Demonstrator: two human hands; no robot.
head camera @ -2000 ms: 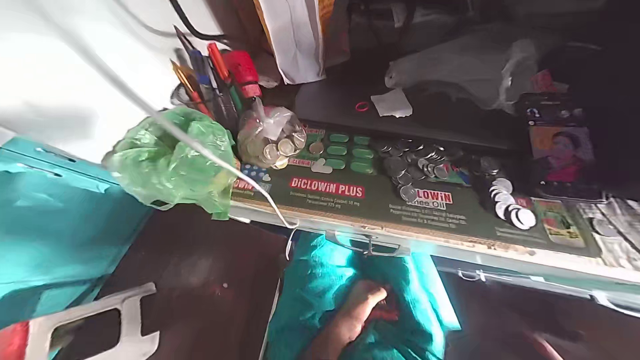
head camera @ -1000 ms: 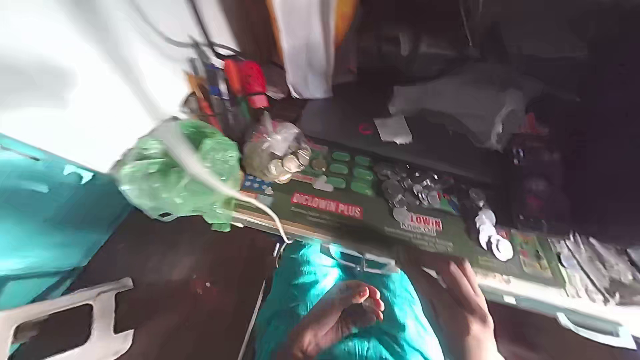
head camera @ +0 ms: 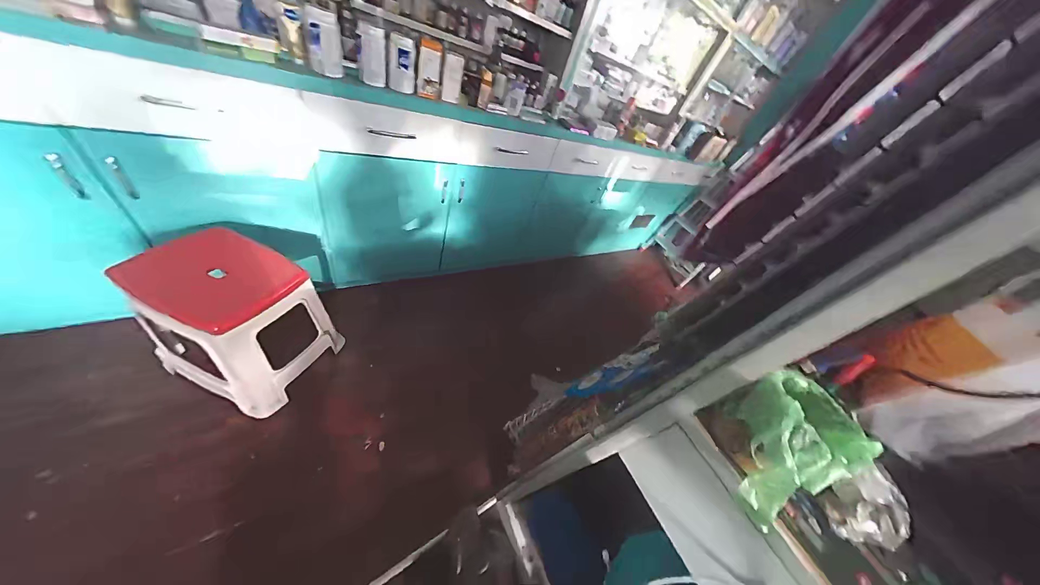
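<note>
Neither my left hand nor my right hand shows in the head view now. At the lower right, a green plastic bag lies crumpled on the desk, touching a clear plastic bag of coins. Behind the green bag something red sticks out beside an orange and white item. A bit of teal cloth shows at the bottom edge.
A plastic stool with a red seat and white legs stands on the dark floor at the left. Teal cabinets with white drawers run along the far side, bottles on top. Dark shelving slants across the right.
The view has swung far to the left, from the desk to the floor and cabinets. Both hands, seen over the teal cloth a second ago, are out of frame.
</note>
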